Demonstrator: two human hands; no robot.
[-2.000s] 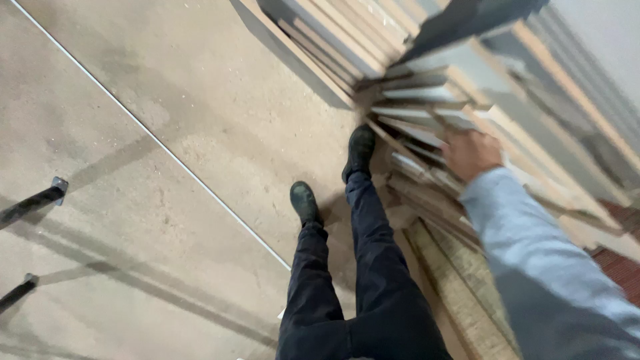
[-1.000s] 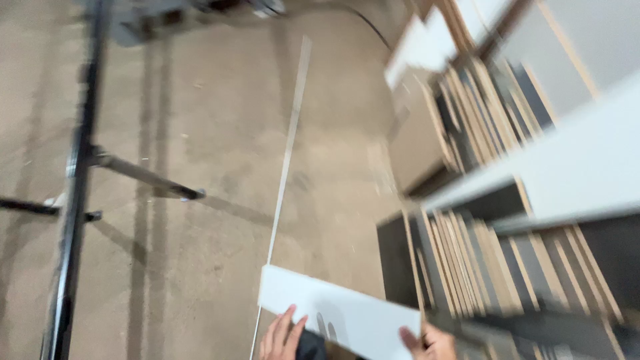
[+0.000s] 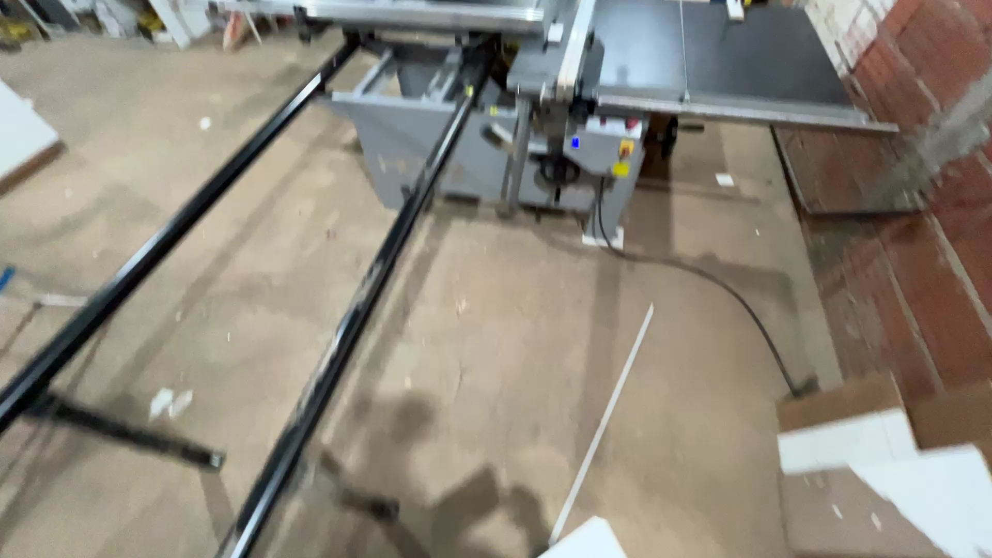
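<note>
At the bottom edge of the head view, the corner of a white board (image 3: 587,542) shows. Neither my left hand nor my right hand is in the frame, so what each one touches is hidden. A thin pale strip (image 3: 608,415) lies on the floor just beyond the board's corner. Farther off stands a grey sliding table saw (image 3: 465,155) with a dark table top (image 3: 643,58), a metal fence rail and a control panel.
Two long black rails (image 3: 360,310) run from the saw toward the lower left, with a support leg (image 3: 132,434). A black cable (image 3: 705,275) crosses the floor. At right are a brick wall (image 3: 922,178) and white and brown panels (image 3: 845,442). Another white panel (image 3: 23,139) is at far left.
My view has swung up from the floor and board stacks to the saw. Both hands, seen at the white board one second ago, have left the frame; only the board's corner shows.
</note>
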